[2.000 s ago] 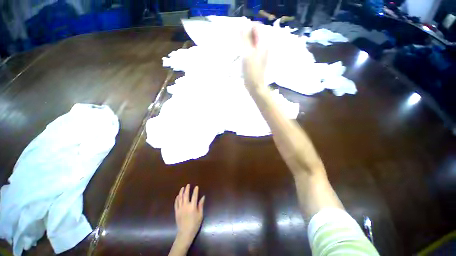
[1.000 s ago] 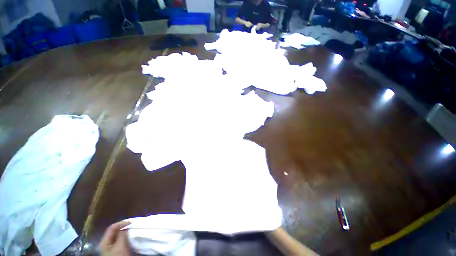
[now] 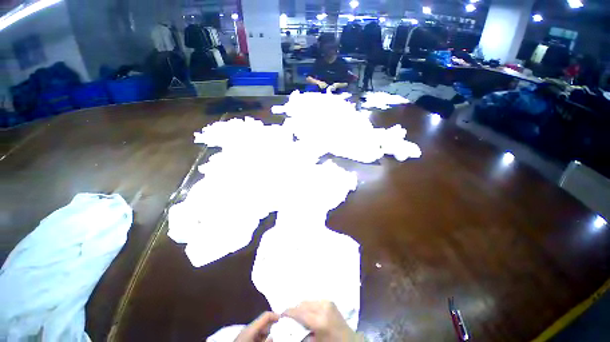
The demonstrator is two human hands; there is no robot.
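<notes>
A bright white shirt (image 3: pixel 308 264) lies on the brown table in front of me, its near end gathered at the bottom edge. My left hand (image 3: pixel 257 328) and my right hand (image 3: pixel 322 319) pinch this near end close together, both partly cut off by the frame. The shirt's far end runs into an overexposed white heap (image 3: pixel 261 160), so the border between them cannot be told. Red and silver thread snips (image 3: pixel 457 320) lie on the table at the lower right, touched by neither hand.
A separate white shirt (image 3: pixel 67 260) lies at the left beyond the table seam (image 3: pixel 144 257). A person (image 3: pixel 329 70) sits at the table's far side. Blue bins (image 3: pixel 137 90) stand at the back left. A pale chair back (image 3: pixel 587 187) is at the right edge.
The view has tilted up. My right hand has come back from the heap, and a shirt now reaches towards me. My hands have moved from its spread edge to close together at its gathered end.
</notes>
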